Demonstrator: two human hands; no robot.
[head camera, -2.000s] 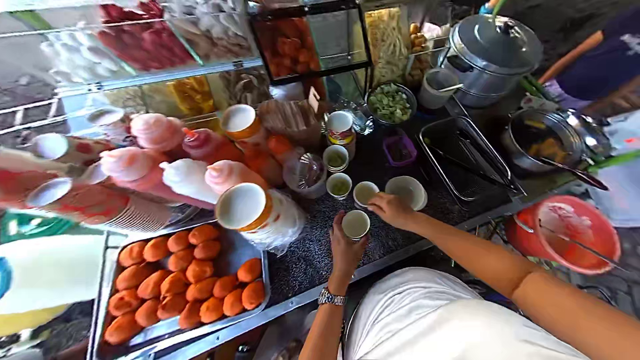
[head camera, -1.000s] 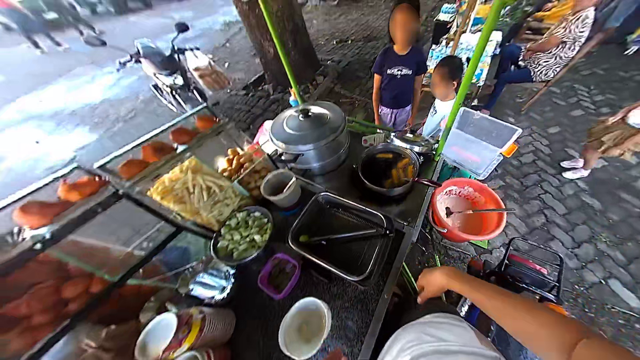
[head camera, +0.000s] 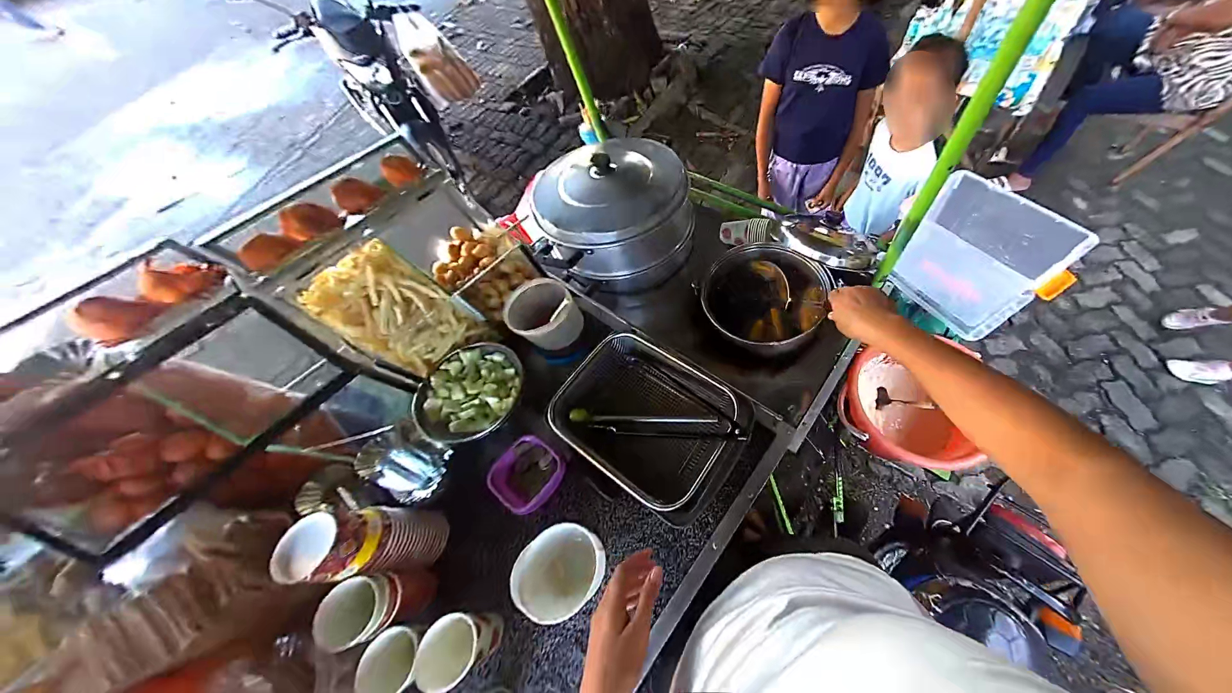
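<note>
My right hand (head camera: 859, 313) is closed at the right rim of a frying pan (head camera: 765, 298) of dark oil with orange-brown pieces; it seems to grip a utensil whose ladle-like end (head camera: 773, 279) lies in the oil. My left hand (head camera: 624, 616) rests low by the counter's front edge, fingers together and slightly curled, nothing seen in it. Just left of it stands a white paper bowl (head camera: 557, 574). Paper cups (head camera: 446, 653) and a stack of printed cups (head camera: 385, 544) are farther left. Black-handled tongs (head camera: 654, 423) lie across a wire-lined metal tray (head camera: 643, 472).
A large aluminium steamer pot (head camera: 612, 217) stands behind the pan. Chopped cucumber fills a bowl (head camera: 472, 390) beside a white container (head camera: 544, 313) and a purple tub (head camera: 526, 474). A red basin (head camera: 910, 404) of batter sits at the right. Two people stand beyond the cart (head camera: 794, 438).
My right hand has moved from near the cart's front edge to the pan's rim. My left hand, out of view one second ago, shows beside the bowl. The view has swung right since the first frame.
</note>
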